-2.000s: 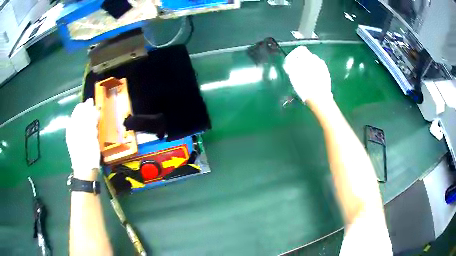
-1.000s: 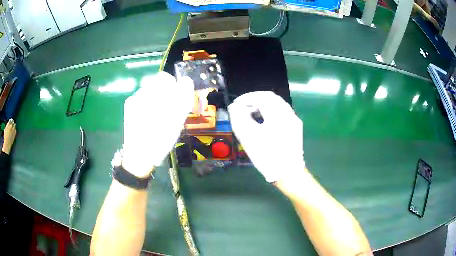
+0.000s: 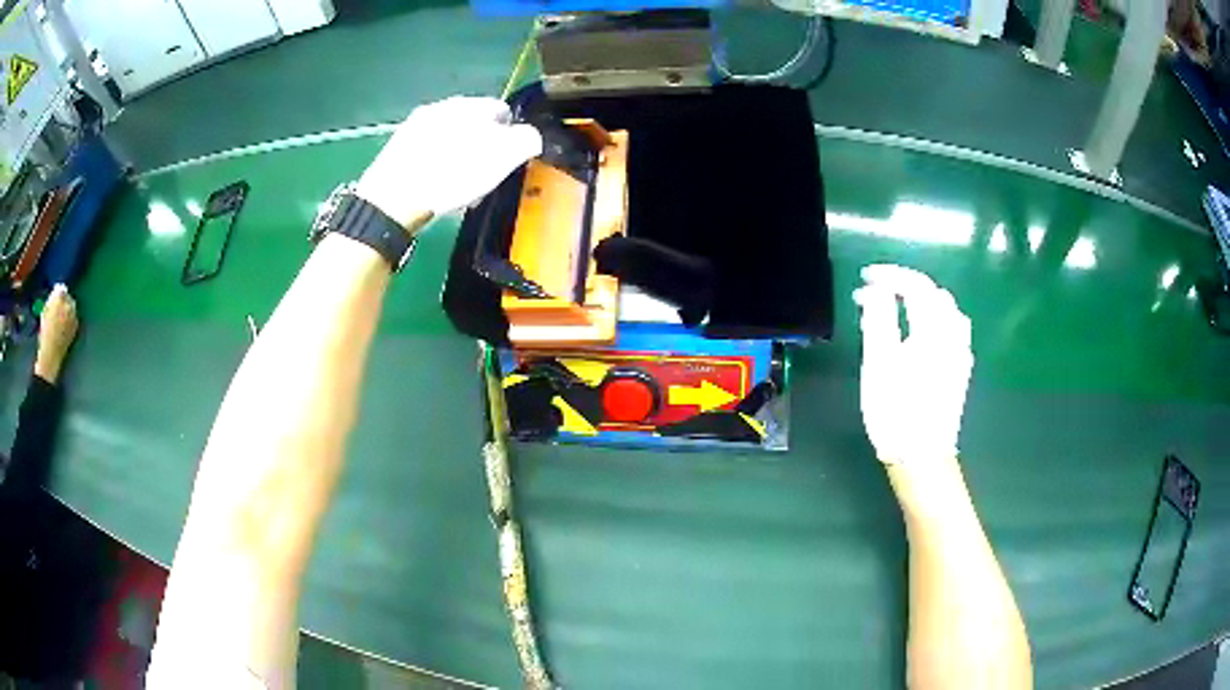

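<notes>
My left hand [image 3: 452, 162], in a white glove, holds the camera end of a black phone middle frame [image 3: 510, 276] at the far end of the orange fixture [image 3: 550, 229]. The frame lies tilted along the fixture's left side, its near end over the left wall; whether any part sits in the recess I cannot tell. My right hand [image 3: 917, 357], also gloved, is open and empty above the bench, right of the press. A short black bar [image 3: 654, 270] points at the fixture from the right.
The silver-grey press head [image 3: 625, 57] is behind the black pad [image 3: 742, 202]. The red button [image 3: 630, 398] faces me. Another frame [image 3: 216, 232] lies left, one more [image 3: 1164, 537] right. A wrapped hose [image 3: 506, 539] runs towards me. A person's hand [image 3: 57, 324] is at far left.
The frame has moved from in front of the fixture onto its left side, in my left hand. My right hand has let go of it and moved right. The view has shifted slightly.
</notes>
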